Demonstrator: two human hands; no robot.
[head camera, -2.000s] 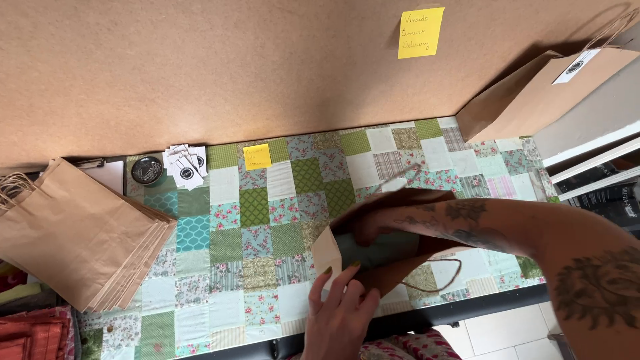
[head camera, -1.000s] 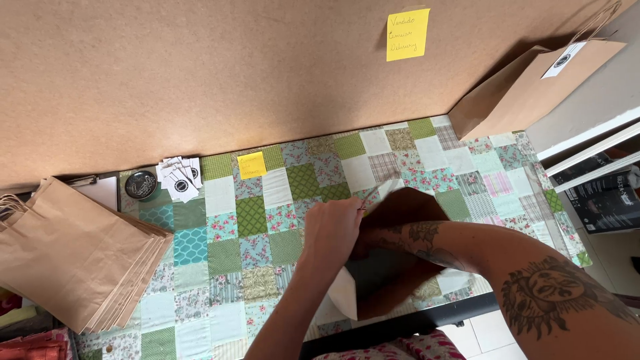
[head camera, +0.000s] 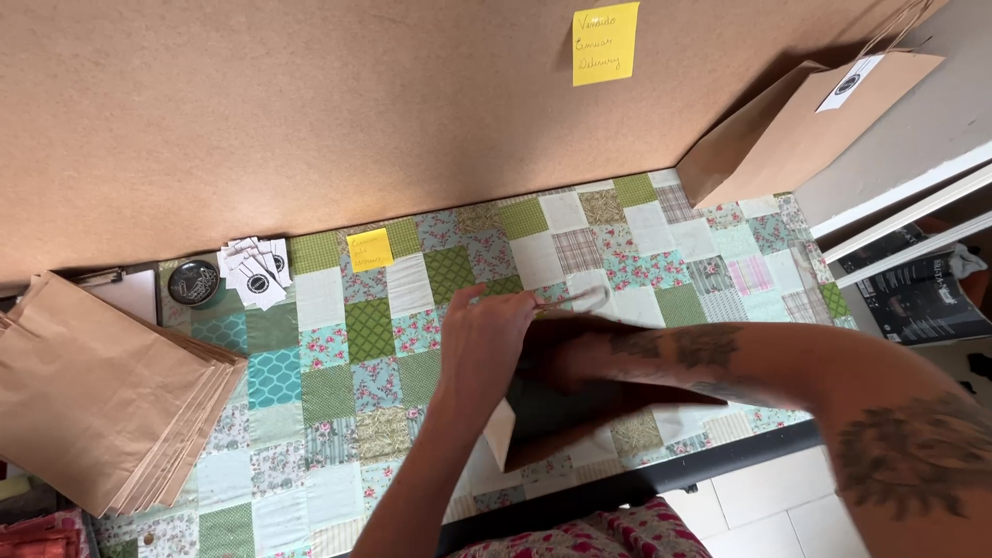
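Note:
A brown kraft paper bag (head camera: 504, 434) lies mouth toward me on the patchwork cloth, at the centre right. My left hand (head camera: 488, 329) grips its upper rim near the twisted paper handle. My right hand (head camera: 577, 360) reaches inside the mouth, partly in shadow, so its fingers are hidden. Something dark green, apparently folded fabric (head camera: 554, 411), shows inside the bag below that hand.
A stack of flat kraft bags (head camera: 101, 387) lies at the left, by a clipboard (head camera: 132, 294), a dish of metal clips (head camera: 193, 282) and paper tags (head camera: 254, 271). A tagged kraft bag (head camera: 814, 124) stands back right. Sticky notes (head camera: 606, 44) bear handwriting.
My left hand has gone from the bag's near side to its upper rim. My right hand stays inside the bag, whose mouth has shifted in shape.

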